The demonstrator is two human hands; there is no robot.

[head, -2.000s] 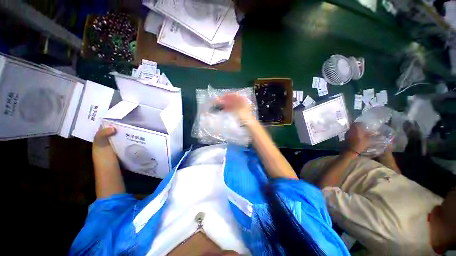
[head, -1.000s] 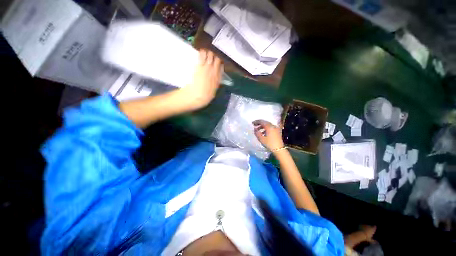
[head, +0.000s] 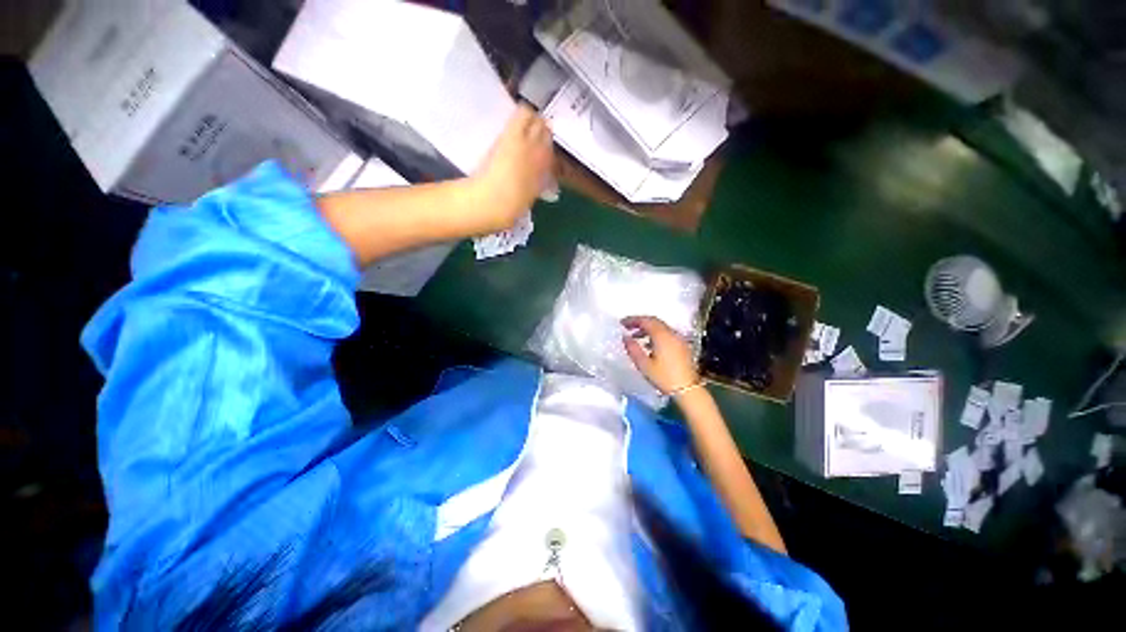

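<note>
My left hand is at the right end of a white product box at the upper left, fingers curled over its corner. The box lies tilted, with its plain white side showing. A clear bubble bag lies on the green bench in front of me. My right hand rests at the bag's right part, thumb and fingers a little apart, with nothing seen between them. An accessory box of dark parts stands just right of that hand.
More white product boxes stand at the far left. Flat printed white sheets lie on a brown board. A closed white box, small cards and a small fan are on the right. A clear plastic bag is at the right edge.
My left hand has moved from the open box's near side to a box end at the upper left. My right hand has slowed over the bubble bag. The neighbour is out of view.
</note>
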